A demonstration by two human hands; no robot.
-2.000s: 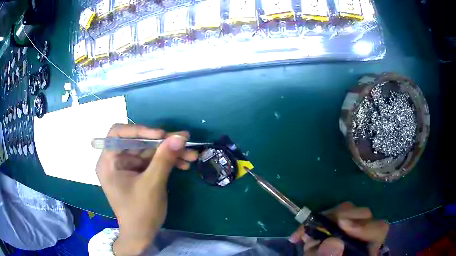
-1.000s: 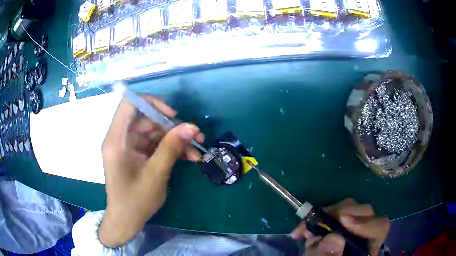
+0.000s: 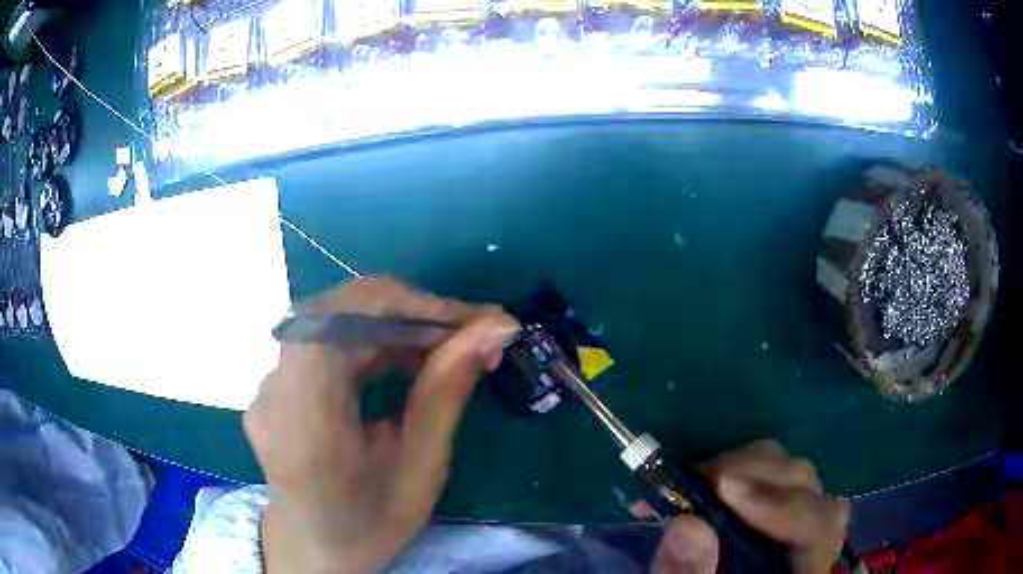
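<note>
A small round dark circuit board (image 3: 541, 364) with silvery parts lies on the green mat, partly behind my left fingers. A yellow patch (image 3: 595, 361) is at its right side on black material. My left hand (image 3: 365, 415), slightly blurred, is left of the board and holds slim tweezers (image 3: 376, 329) nearly level, tips at the board's upper edge. My right hand (image 3: 752, 510) is at lower right and holds a soldering iron (image 3: 606, 413). The iron's tip is over the board near the tweezer tips. Whether the tips touch anything is unclear.
A clear shiny tray (image 3: 449, 95) with rows of white-and-yellow rectangles spans the far side. A patterned bowl (image 3: 847, 269) of silvery curly bits (image 3: 920, 269) stands right. White paper (image 3: 168, 297) lies left, with small round black pieces (image 3: 54, 146) beyond it. A thin strand (image 3: 320, 244) runs from upper left.
The iron's tip has moved left from the yellow patch to over the board. My left hand has moved right, and the tweezers have swung from slanted to nearly level.
</note>
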